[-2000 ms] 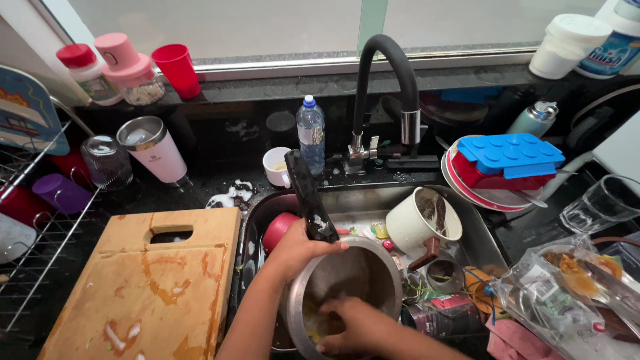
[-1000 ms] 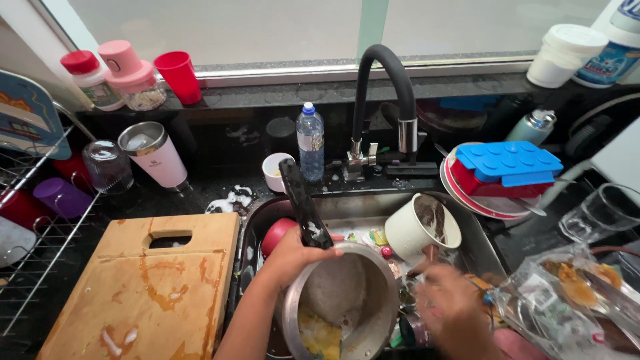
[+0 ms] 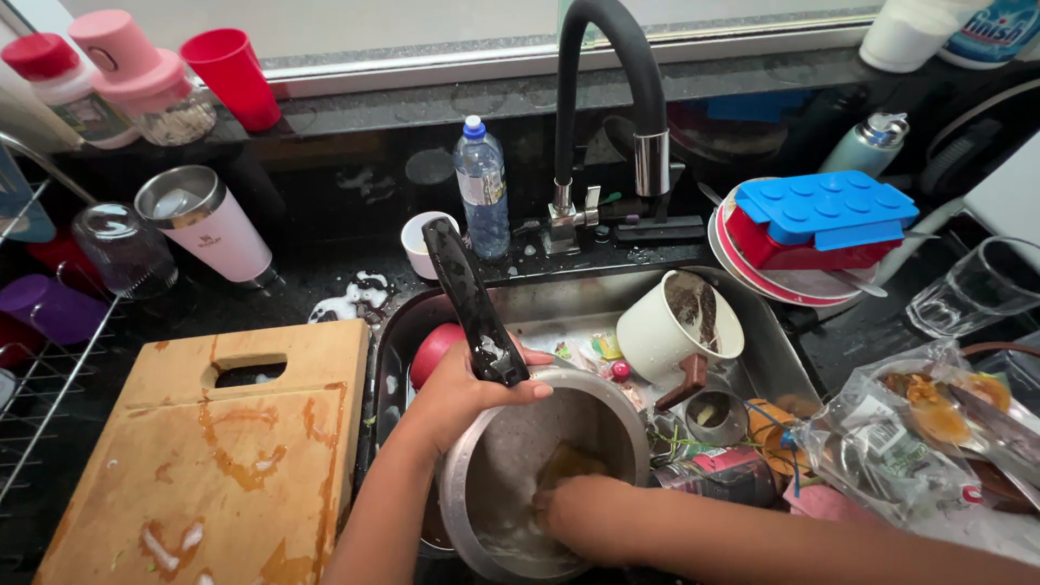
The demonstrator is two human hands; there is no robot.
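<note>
A deep metal pot (image 3: 504,487) with a black handle (image 3: 471,301) is tilted over the sink (image 3: 756,325), its mouth toward me. My left hand (image 3: 471,382) grips it at the base of the handle, near the rim. Inside the pot is my right hand (image 3: 581,508), its fingertips on a yellowish sponge or cloth (image 3: 569,463) that is partly hidden by the hand. Right of the pot, a white mug-like pan (image 3: 658,333) with a brown handle and dark residue inside lies tilted in the sink, among wrappers and other waste. A red round thing (image 3: 435,353) sits at the sink's left.
A wet wooden cutting board (image 3: 244,439) lies at the left beside a wire rack (image 3: 61,406). Behind the sink stand a white cup (image 3: 418,248), a plastic bottle (image 3: 485,195) and the faucet (image 3: 650,154). At the right are stacked plates (image 3: 731,264), a glass (image 3: 967,284) and a plastic bag (image 3: 886,431).
My right hand, a second ago at the right of the pot near the white pan's handle, is now inside the pot. My left hand has kept its hold.
</note>
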